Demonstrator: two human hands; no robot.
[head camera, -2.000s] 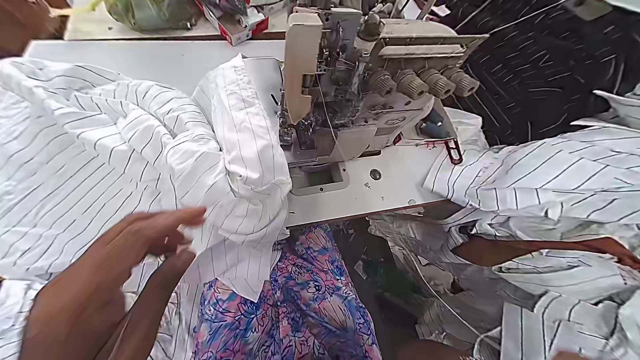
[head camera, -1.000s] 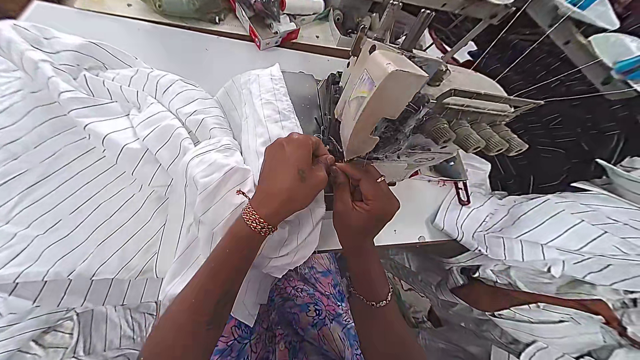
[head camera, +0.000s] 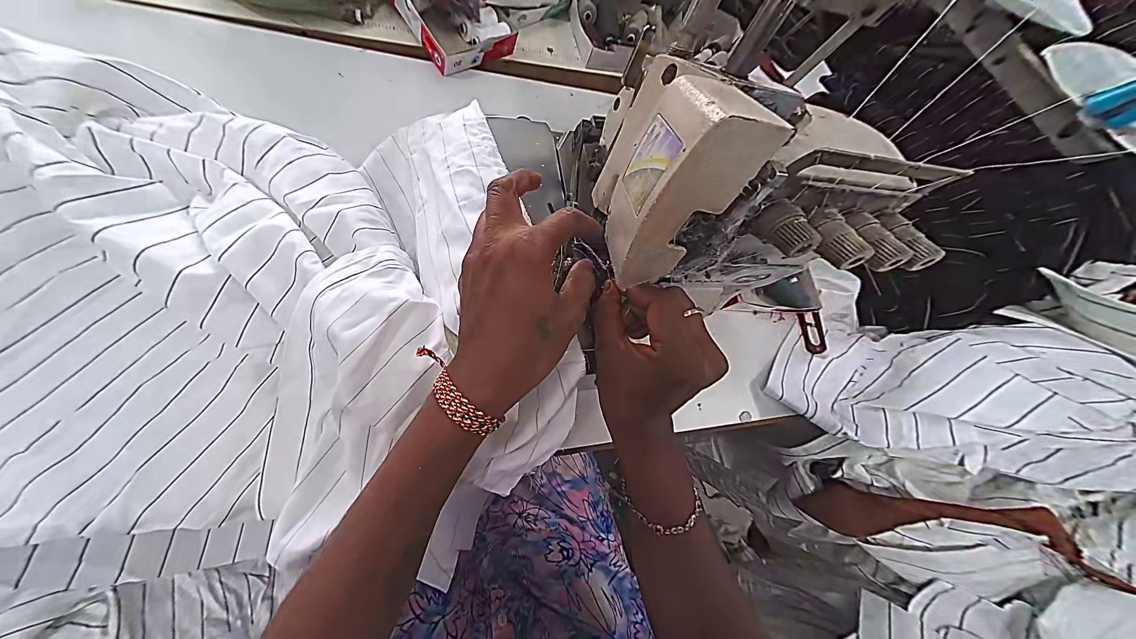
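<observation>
An overlock sewing machine [head camera: 692, 169] stands at the centre, several ribbed tension knobs [head camera: 839, 238] on its right side. Both my hands are at its needle area, below the head. My left hand [head camera: 524, 284] has its index finger and thumb at the needle area, the other fingers raised; whether it grips anything is hidden. My right hand [head camera: 657, 355], with a ring, has its thumb and index finger pinched together just under the head; anything between them is too small to make out. White striped fabric [head camera: 204, 355] lies left of the machine, partly under my left wrist.
A red and white box [head camera: 453, 44] with spools stands at the back. More striped fabric [head camera: 958, 399] lies at the right, where another person's arm [head camera: 941, 515] reaches in. The white table edge [head camera: 586, 435] runs below my hands. Threads stretch to the upper right.
My hands have come to the needle area, where two seconds ago only an open hand showed at lower left. Since one second ago, my left hand's fingers have spread. The machine head stands tilted differently than at first.
</observation>
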